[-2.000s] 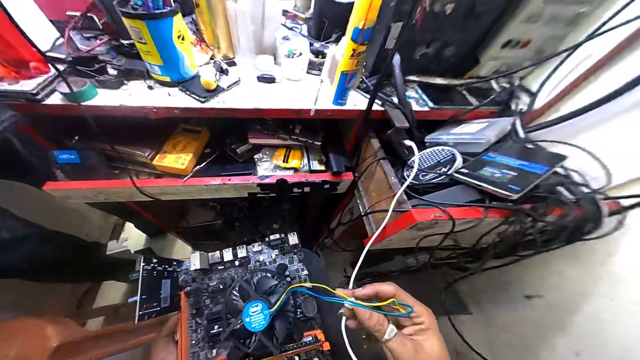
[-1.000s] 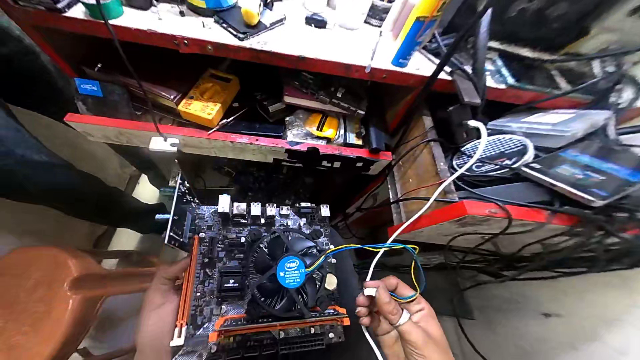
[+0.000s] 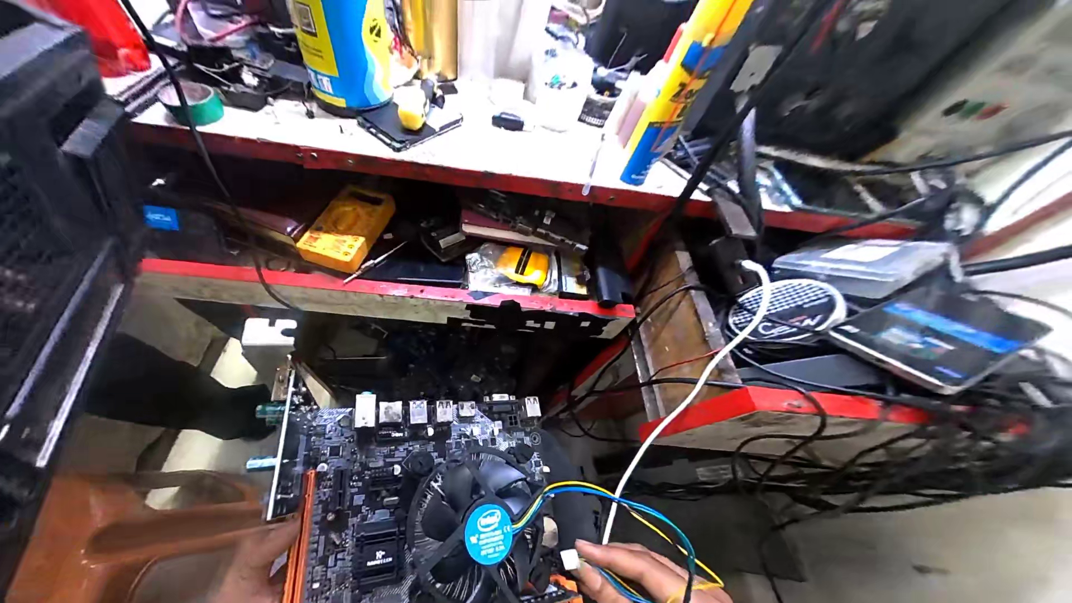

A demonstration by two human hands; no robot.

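My left hand (image 3: pixel 255 559) holds the left edge of a computer motherboard (image 3: pixel 335 511), by its orange memory slots. An Intel CPU cooler fan (image 3: pixel 477 519) is mounted on the board, and an expansion card (image 3: pixel 286 452) stands upright at the left side. At the bottom of the view, my right hand (image 3: pixel 641 574) pinches the small white connector (image 3: pixel 570 559) of the fan's yellow, blue and black wires (image 3: pixel 624 494), just right of the fan. A white cable (image 3: pixel 670 419) passes behind that hand; whether the hand touches it I cannot tell.
A yellow multimeter (image 3: pixel 346 228) and a yellow-black item (image 3: pixel 523 265) lie on the shelf below the white tabletop (image 3: pixel 502 155). Black computer equipment (image 3: pixel 59 226) fills the left edge, above an orange-brown plastic stool (image 3: pixel 151 528). Tangled black cables (image 3: pixel 846 469) hang at the right.
The white connector at my right fingertips has come closer to the fan. Black equipment has entered the view at the left. My left hand stays on the board's edge.
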